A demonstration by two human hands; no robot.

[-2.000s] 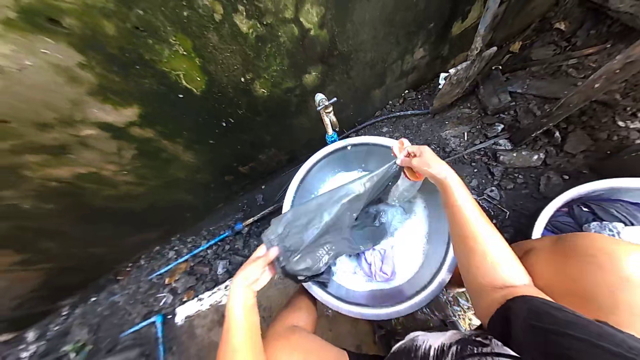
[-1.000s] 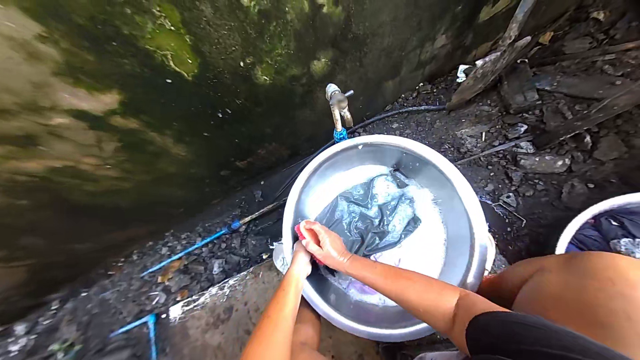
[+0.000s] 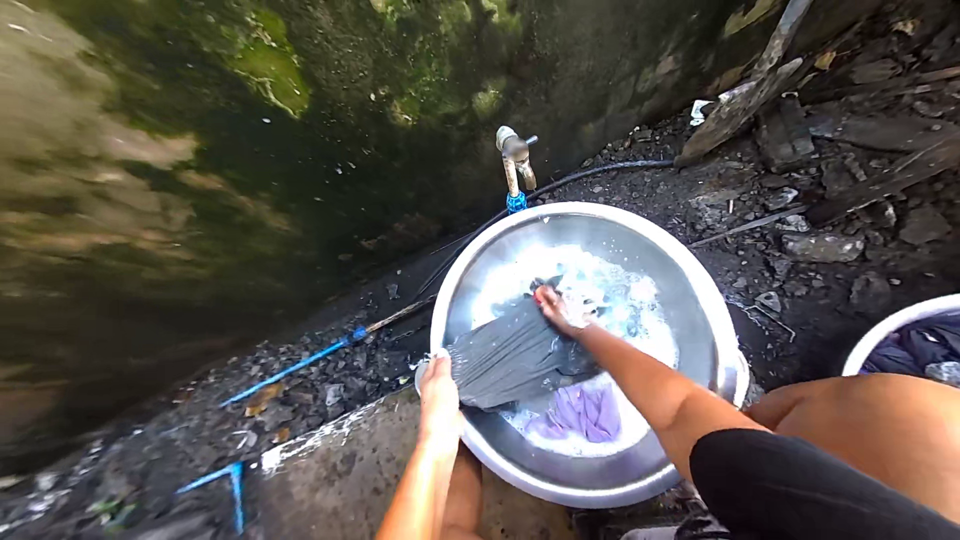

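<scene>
A dark grey wet cloth stretches across a round metal basin of sudsy water. My left hand grips its edge at the basin's left rim. Over the suds, my right hand is closed on something red, with dark fabric beside it; the red thing is mostly covered by the fingers and cannot be named. A purple cloth lies in the foam below the grey one.
A tap on an upright pipe stands just behind the basin, near a mossy wall. Blue pipes lie at the left over rubble. A second basin with dark clothes is at the right; wooden boards lie beyond.
My hands were together at the basin's left side one second ago; now they are apart, with the right farther into the basin. The grey cloth, bunched in the suds then, is now stretched out.
</scene>
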